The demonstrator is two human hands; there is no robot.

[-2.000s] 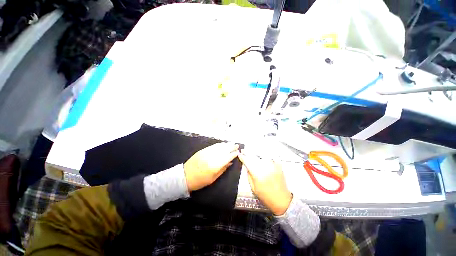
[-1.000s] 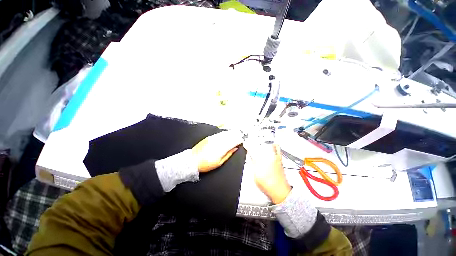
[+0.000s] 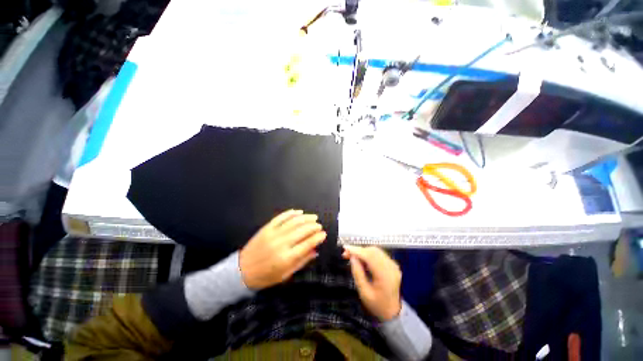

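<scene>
A flat black cut panel (image 3: 240, 169) lies on the white table, its upper right corner at the needle area (image 3: 341, 130) of the sewing machine. Its right edge runs straight down from there to the table's front edge. My left hand (image 3: 282, 248) lies on the panel's lower part near the front edge, fingers pointing right. My right hand (image 3: 375, 279) is just off the front edge, with thumb and finger pinched at the panel's lower right edge. Bright glare hides detail around the needle and presser foot.
Scissors with orange and red loops (image 3: 445, 189) lie right of the needle. A small pink tool (image 3: 444, 143) lies beside them. The machine's dark front panel (image 3: 486, 109) is at right. Ruler marks (image 3: 465, 238) run along the front edge. Plaid pieces (image 3: 95, 278) hang below the table.
Both hands have moved down from the needle area to the table's front edge. The view has shifted, so table and machine sit higher in the picture. The panel's right edge now runs nearly vertical.
</scene>
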